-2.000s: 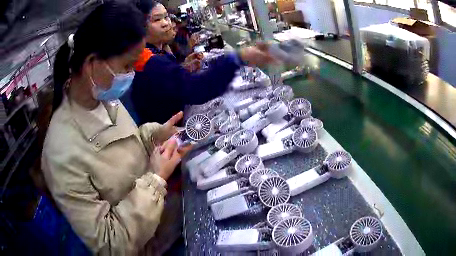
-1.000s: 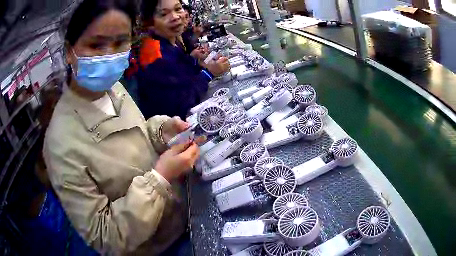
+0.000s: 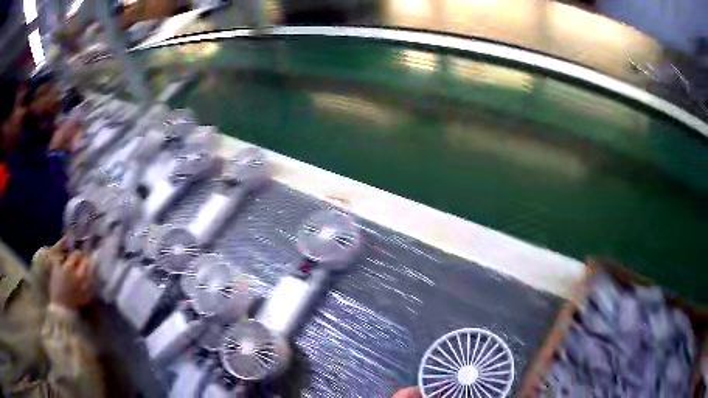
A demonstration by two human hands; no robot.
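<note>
A handheld fan's round head (image 3: 467, 375) faces the camera at the bottom edge, its grille sharp while the background is blurred. A fingertip, seemingly of my left hand (image 3: 406, 392), shows at its left rim; the rest of the hand and the fan's handle are cut off by the frame. My right hand is out of the picture. Another fan (image 3: 329, 237) lies on the bubble wrap (image 3: 373, 311), its pale handle towards the lower left.
Overlapping fans (image 3: 177, 249) lie in piles at left, blurred. A co-worker's hand (image 3: 71, 280) is at the far left. A brown parts box (image 3: 560, 336) heaped with grey-white pieces is at lower right. The green conveyor belt (image 3: 435, 140) with its pale rail (image 3: 435, 225) runs beyond.
The view has swung right, so the co-workers and fan piles have moved to the left. The parts box and the held fan head have come into view.
</note>
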